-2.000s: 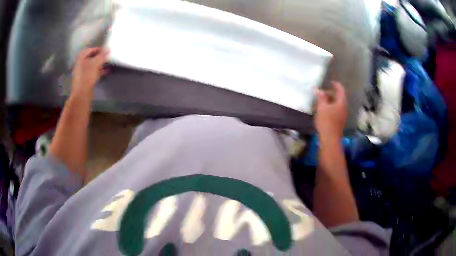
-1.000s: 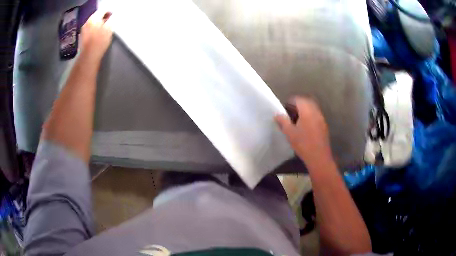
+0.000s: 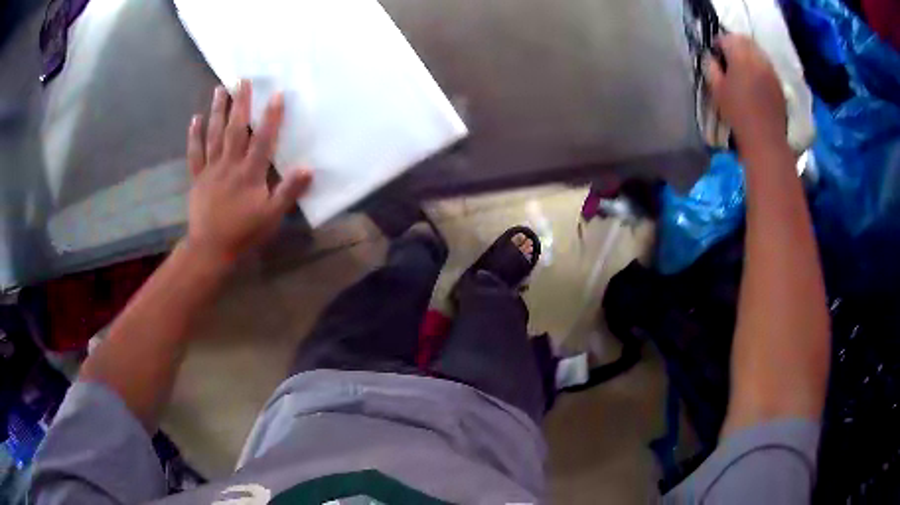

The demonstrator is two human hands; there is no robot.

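Note:
The folded white interfacing lies slantwise on the grey cloth-covered table, its near end at the table's front edge and its far end cut off by the top of the picture. My left hand lies palm down with fingers spread, fingertips on the strip's left edge. My right hand is at the table's right end, fingers curled at the black handles of what look like fabric shears. Blur and the hand hide whether it grips them; the blades are not clear.
A dark phone lies at the table's far left. A pale object and crumpled blue plastic bags are beyond the right end. Below are tiled floor, my legs, a sandalled foot and a black bag-like heap.
My right hand has left the interfacing and moved right to the black handles. My left hand has opened flat nearer the strip's close end. The view has tilted down, showing more floor.

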